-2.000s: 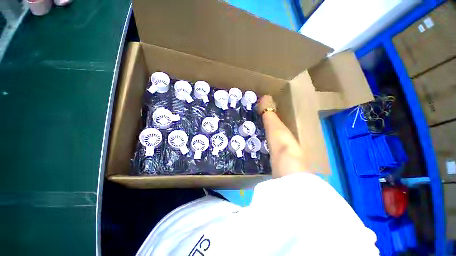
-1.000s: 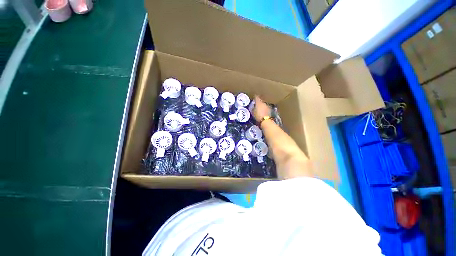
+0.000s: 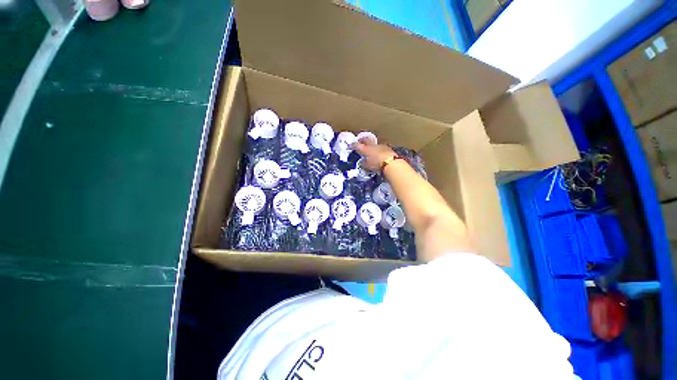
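An open carton (image 3: pixel 312 260) holds rows of white grille housings (image 3: pixel 250 200) with side tabs, standing on shiny black plastic film (image 3: pixel 286 236). My right hand (image 3: pixel 373 154), with a yellowish bead band at the wrist, reaches into the carton from the lower right. Its fingertips are at a white housing (image 3: pixel 366 139) at the right end of the far row. Another housing is partly covered below the hand. The fingers are small and blurred, so whether they grip the housing cannot be told. My left hand is not in view.
A dark green bench surface (image 3: pixel 104 200) with a pale edge runs along the left. Pink cups (image 3: pixel 102 7) stand at its far end. The carton's long flap (image 3: pixel 371 59) is up. Blue bins (image 3: pixel 568 249), a bundle of wires (image 3: pixel 586 178) and shelved boxes (image 3: pixel 653 96) are on the right.
My right hand has moved from the carton's far right corner area leftward onto the end of the far row. A housing now below it was shifted out of that row earlier. The view has shifted slightly.
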